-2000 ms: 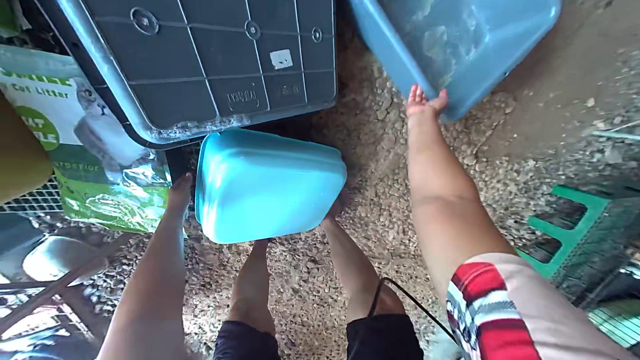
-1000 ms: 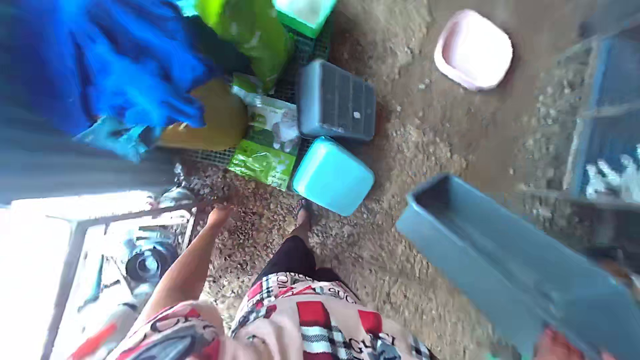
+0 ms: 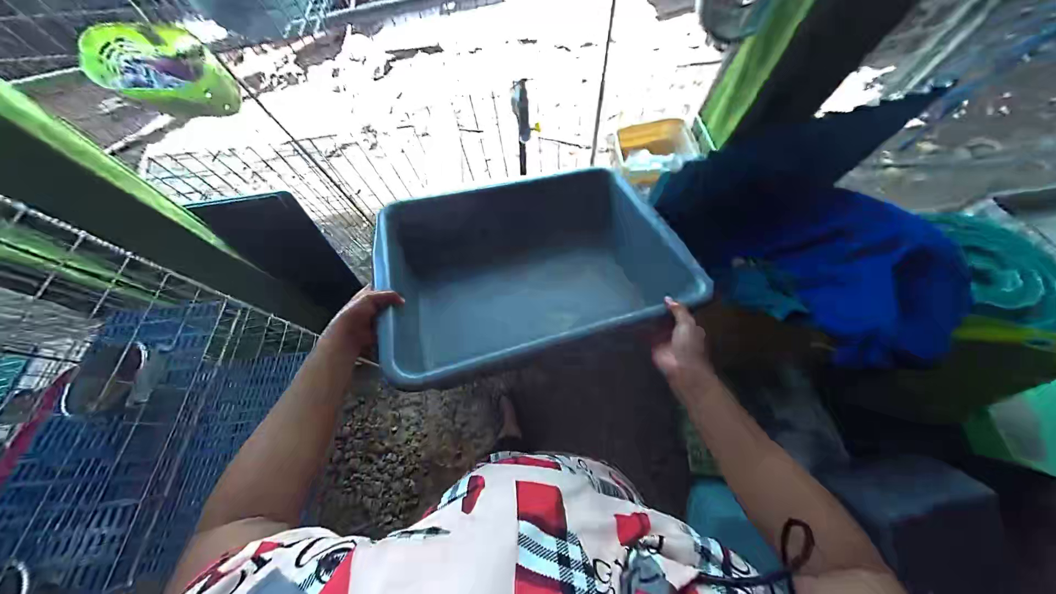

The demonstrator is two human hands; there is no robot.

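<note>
A grey-blue rectangular plastic tub [image 3: 528,305] is held out in front of my body, its open top tilted toward me. My left hand [image 3: 359,322] grips its left side, thumb over the rim and fingers hidden behind the wall. At the near right corner my right hand [image 3: 681,342] holds the rim with the thumb on top; its fingers are partly hidden below. The inside of the tub shows a few pale marks and holds no objects.
Wire cage panels [image 3: 181,396] with blue slatted flooring stand at left. Beyond the tub is a wire fence [image 3: 462,140] between green posts. A dark panel [image 3: 280,239] leans at left. Blue cloth [image 3: 874,272] hangs at right, above dark bins [image 3: 916,511]. Gravel ground [image 3: 388,454] lies below.
The view has swung round to the wire fence. The grey-blue tub, at the right side one second ago, is now centred ahead of me with both hands on it.
</note>
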